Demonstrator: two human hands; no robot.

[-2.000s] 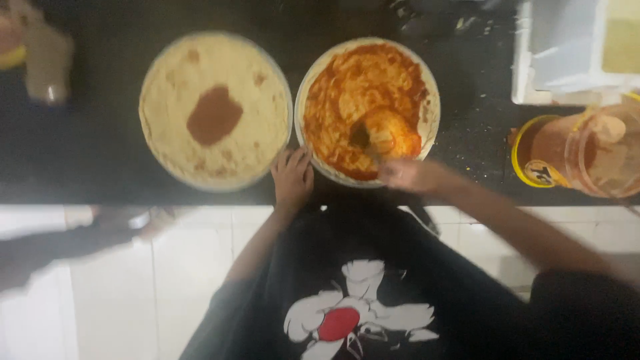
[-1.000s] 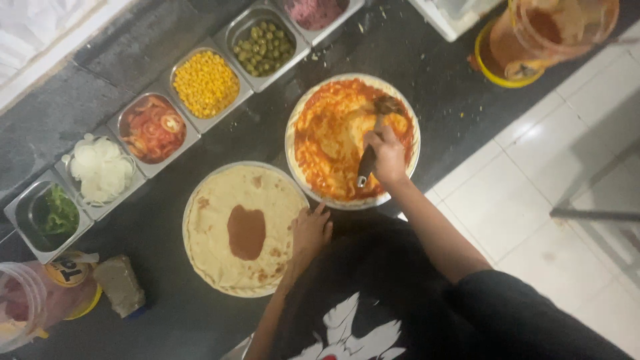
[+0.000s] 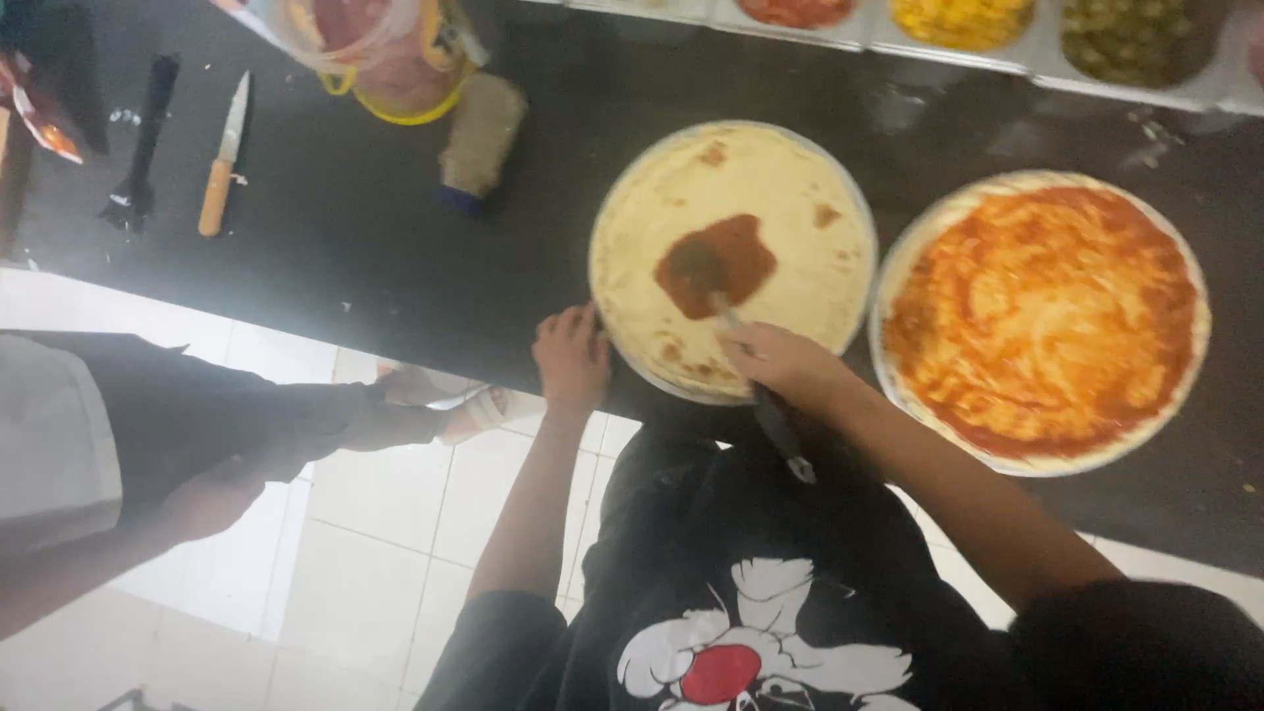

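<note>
My right hand (image 3: 790,367) grips the dark handle of a spoon or ladle (image 3: 780,434), whose head rests in a patch of red sauce (image 3: 741,259). That sauce lies in the middle of a pale pizza base (image 3: 632,237) on a round metal pan. At the pan's lower left edge is my left hand (image 3: 573,357), its fingers against or close to the rim; whether it pinches the rim is unclear. Right beside it, a second pizza base (image 3: 1047,316) is covered in red sauce nearly to its border.
Metal containers of tomato (image 3: 798,10), corn (image 3: 963,20) and green slices (image 3: 1126,39) line the back. A wooden-handled knife (image 3: 225,158), a yellow-rimmed tub (image 3: 410,84) and a greyish block-like object (image 3: 484,133) lie left. Another person (image 3: 197,425) stands at the left.
My right hand has moved with the utensil from the sauce-covered base to the sauce patch on the left base. My left hand remains by the left pan. The view has shifted and turned.
</note>
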